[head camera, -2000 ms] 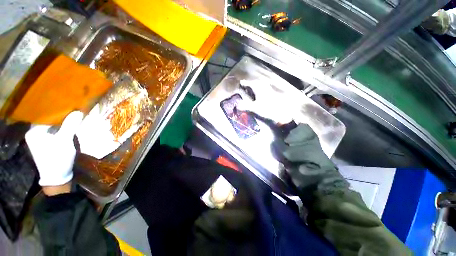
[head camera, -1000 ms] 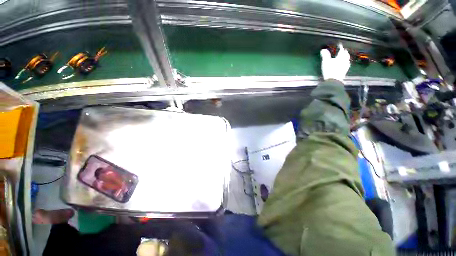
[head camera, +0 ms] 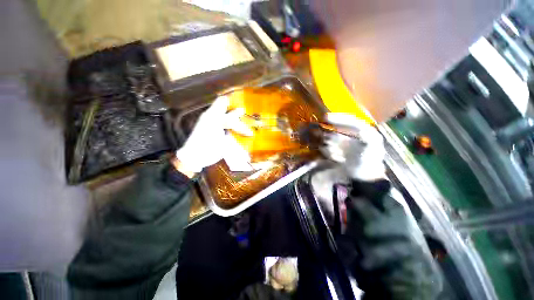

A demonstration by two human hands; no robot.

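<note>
My left hand (head camera: 208, 137), in a white glove, grips the left side of an orange sheet (head camera: 257, 111) over the near steel tray (head camera: 225, 211). My right hand (head camera: 357, 149), gloved and blurred, is at the tray's right side and holds a dark wound part (head camera: 311, 136) against or close to the sheet's right edge. Thin copper wire pieces (head camera: 234, 186) lie in the tray below the sheet. A pale pad partly shows under my left hand. Fingertips of both hands are blurred.
Behind the tray stands the solder pot (head camera: 205, 55) with a bright top. At left is a black dross tray (head camera: 120, 137) with a thin stick (head camera: 84, 140). A yellow-orange strip (head camera: 334, 85) edges the bench. A green belt (head camera: 448, 161) runs at right.
The view has swung left from the belt and side tray to the near tray. My right hand has come from the belt to the orange sheet, now with a dark wound part.
</note>
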